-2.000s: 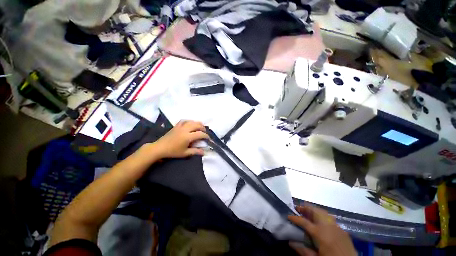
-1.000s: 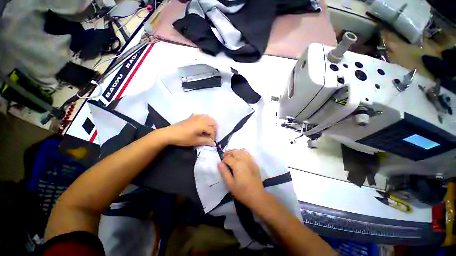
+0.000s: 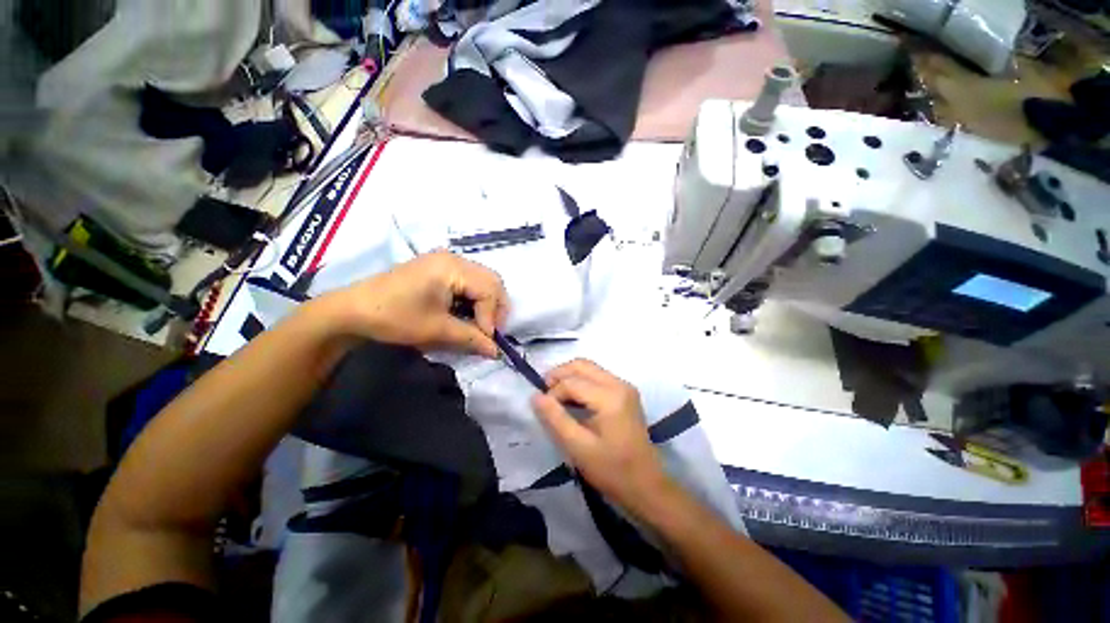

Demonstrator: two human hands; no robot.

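Observation:
The garment piece, pale grey-white panels [image 3: 523, 420] with black parts, lies on the white table left of the machine and hangs over its front edge. My left hand [image 3: 444, 304] pinches one end of a narrow black strip [image 3: 521, 363] on the garment. My right hand [image 3: 594, 420] pinches the same strip a short way to the lower right. The strip is stretched between my fingertips. The sewing machine's presser foot and needle [image 3: 718, 310] are to the right, apart from the cloth in my hands.
The white sewing machine [image 3: 803, 183] stands right, its control panel [image 3: 992, 292] lit. Yellow-handled snips [image 3: 992, 462] and dark patches [image 3: 883, 375] lie under its head. An edge ruler [image 3: 901, 521] runs along the front. Black and grey cloth [image 3: 560, 79] lies behind; clutter [image 3: 231, 225] is left.
My right hand came from the lower right to beside my left hand, and both now pinch the strip. Since one second ago, my left hand has risen slightly and the garment's upper part has folded over.

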